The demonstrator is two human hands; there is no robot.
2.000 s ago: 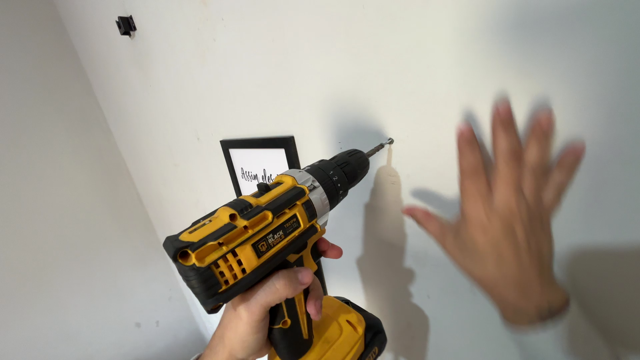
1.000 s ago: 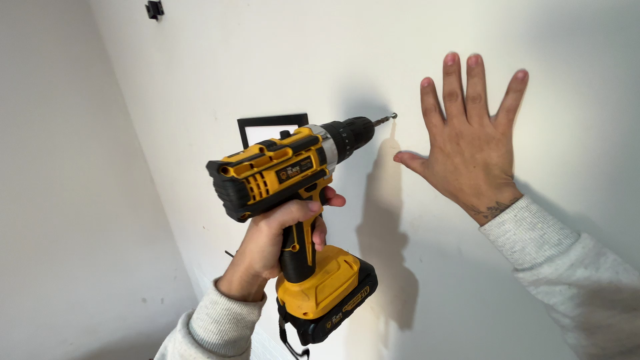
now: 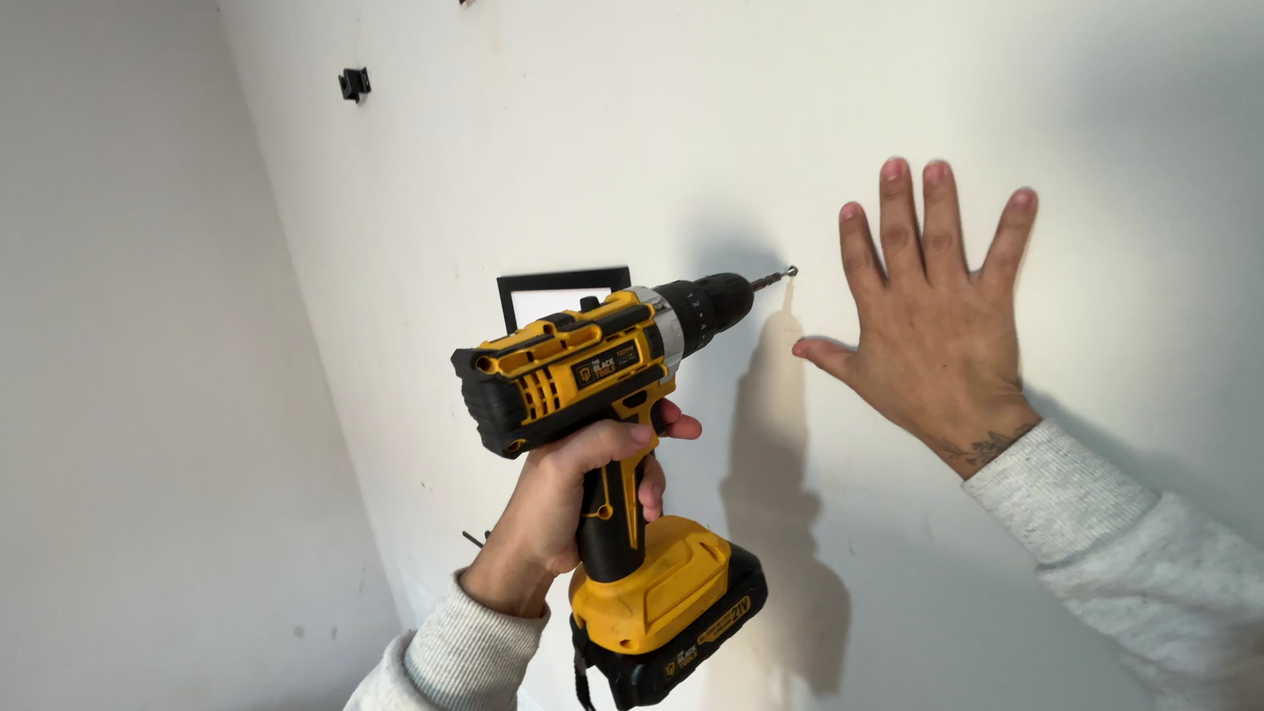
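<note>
A yellow and black cordless drill is held by its grip in my left hand, the fingers wrapped around the handle near the trigger. From its black chuck a bit points at the white wall, and its tip meets a small metal screw or hook there; the exact contact is hard to tell. To the right of the tip, my right hand lies flat against the wall, fingers spread and holding nothing. The drill casts a long shadow on the wall below the bit.
Behind the drill, a black picture frame hangs on the wall, mostly hidden. A small black bracket is fixed at upper left. Another wall meets this one at a corner on the left. A thin dark item shows by my left wrist.
My right hand, blurred and lower relative to the bit two seconds before, is now still and flat on the wall. The drill stays in my left hand with its bit at the same fastener.
</note>
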